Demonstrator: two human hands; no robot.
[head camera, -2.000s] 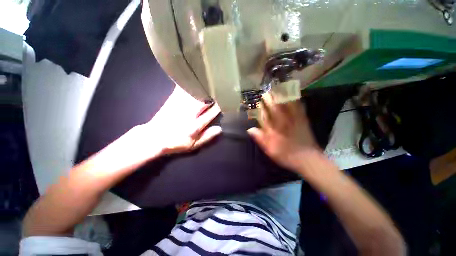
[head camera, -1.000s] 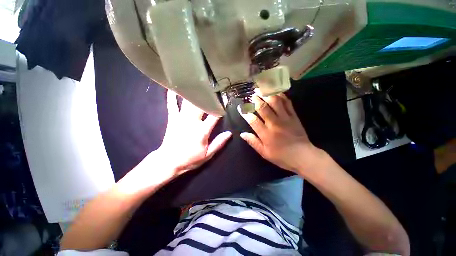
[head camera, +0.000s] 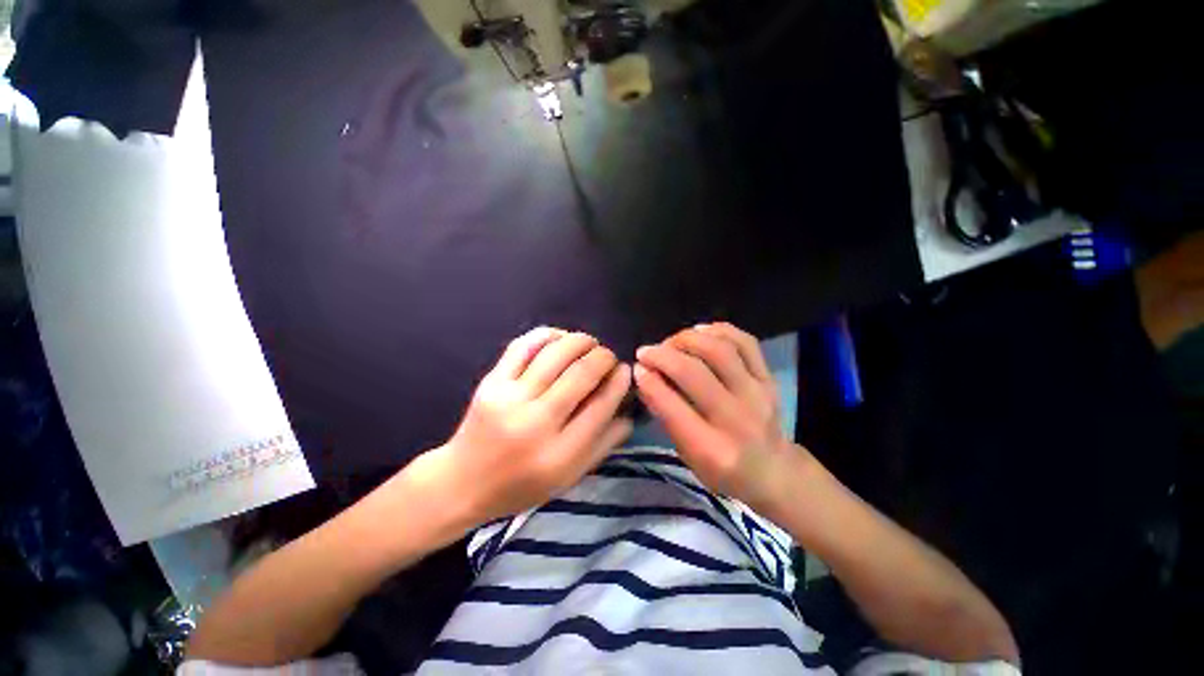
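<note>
A large dark garment panel [head camera: 436, 264] lies flat over the machine bed and table, down to the wearer's lap. A narrow fold line runs in it from the presser foot [head camera: 549, 103] toward the wearer. My left hand [head camera: 548, 416] pinches the panel's near edge between its fingertips. My right hand [head camera: 713, 403] pinches the same edge just beside it, the fingertips nearly touching. The needle is too small to make out clearly, and the bed under the cloth is hidden.
The sewing machine head [head camera: 528, 33] shows only in part at the top. Black-handled scissors [head camera: 974, 211] lie at the right. Crumpled dark cloth [head camera: 106, 66] is at the far left. The white table [head camera: 145, 317] has ruler marks along its front edge.
Both hands have moved back from the presser foot to the panel's near edge and now pinch it. The view has shifted, so less of the machine head and more of the cloth shows.
</note>
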